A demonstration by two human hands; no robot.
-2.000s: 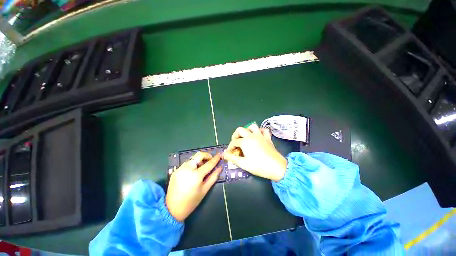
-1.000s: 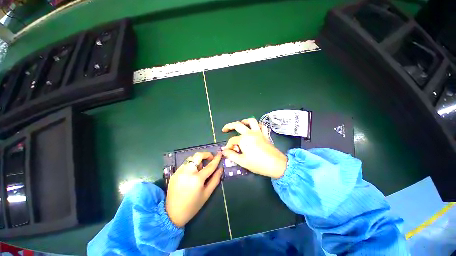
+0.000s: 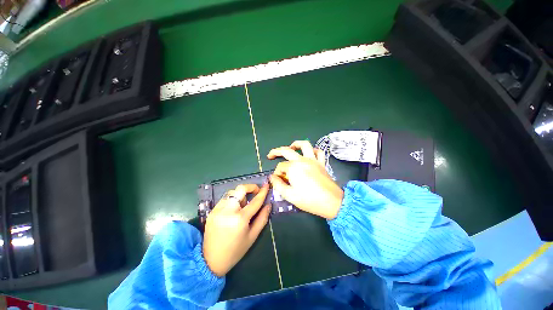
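A dark phone screen (image 3: 231,181) lies back side up on the green mat in front of me. My left hand (image 3: 233,230) rests over it and holds it with the fingertips. My right hand (image 3: 304,183) pinches at the middle of the screen's back, touching my left fingertips; the small part between them is hidden. A pale ribbon cable (image 3: 355,147) runs from behind my right hand to the black screen tester (image 3: 407,158) with a white triangle logo. My right sleeve covers the tester's near part.
Black foam trays (image 3: 136,72) holding dark screens lie at the far left. A nearer foam tray (image 3: 85,206) has a bare pocket and a screen. More foam trays (image 3: 479,79) holding screens stand on the right. A white stripe (image 3: 276,69) crosses the green surface beyond my hands.
My right hand's fingers have lifted and spread, and the green piece seen beside them earlier is now mostly hidden. The tester has shifted slightly right in view. My left hand has hardly moved.
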